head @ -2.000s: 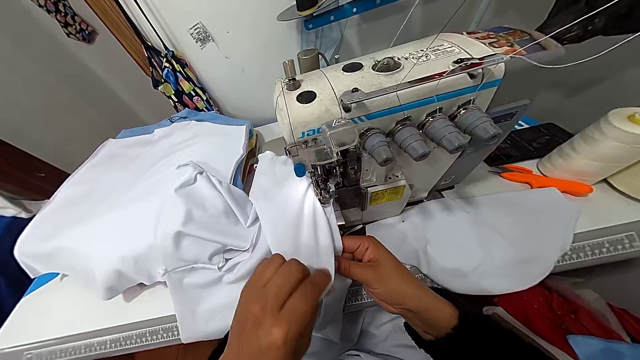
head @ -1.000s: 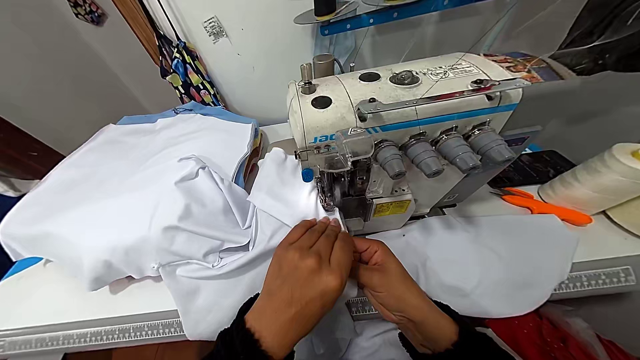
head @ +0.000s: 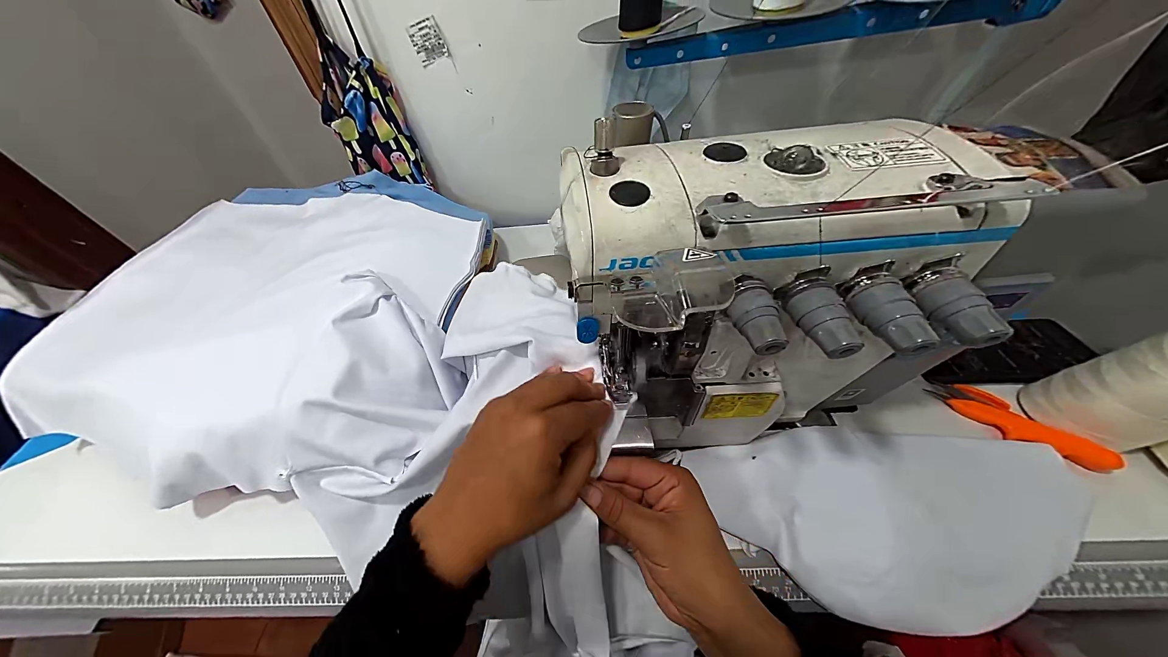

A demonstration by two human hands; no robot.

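Observation:
White knit fabric (head: 511,319) runs under the presser foot area of an overlock sewing machine (head: 675,210). My left hand (head: 520,456) lies on the fabric just in front of the needle area, its fingers closed on the cloth edge. Lower and to the right, my right hand (head: 671,538) pinches the same edge between thumb and fingers, close against the left hand. A pile of white fabric (head: 228,338) with light blue pieces beneath spreads to the left. The needle tip is hidden.
A white fabric piece (head: 912,520) hangs over the table's front edge at right. Orange-handled scissors (head: 1040,429) lie beside a large cream thread cone (head: 1104,392). A ruler strip (head: 219,591) runs along the table edge. A thread rack (head: 849,27) is behind the machine.
My left hand has moved up beside the needle area since two seconds ago. Both hands keep hold of the cloth. The view has shifted somewhat.

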